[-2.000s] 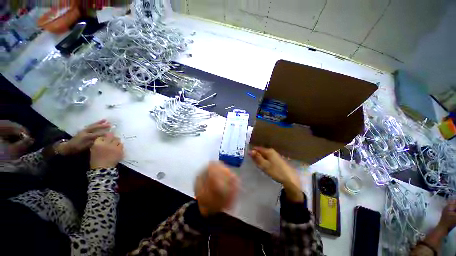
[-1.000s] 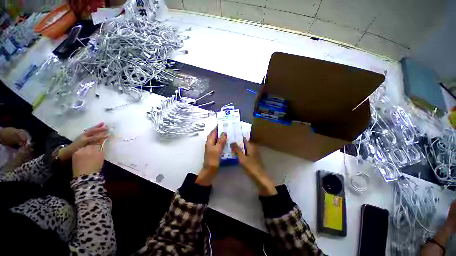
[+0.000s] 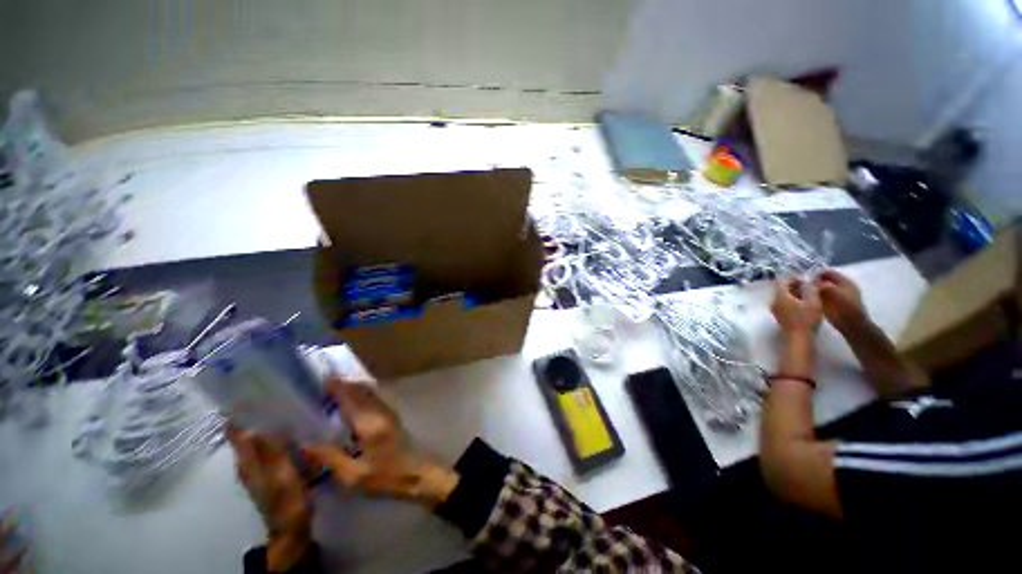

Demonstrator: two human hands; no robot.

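Observation:
My left hand and my right hand hold retail boxes between them, white face up and tilted, raised at the lower left. They are blurred, and I cannot tell how many boxes there are. The open brown shipping carton stands just beyond and to the right of my hands, its back flap up. Blue retail boxes lie inside it at the left; the rest of its inside is dark.
A small cable bunch lies left of my hands, with a big cable heap behind. A yellow-panelled smartphone and a black smartphone lie at right. More cables and another worker's hands are beyond.
The view has swung right, so the carton and phones appear further left. My hands have gripped the boxes and lifted them off the bench. The right-hand neighbour has come into view.

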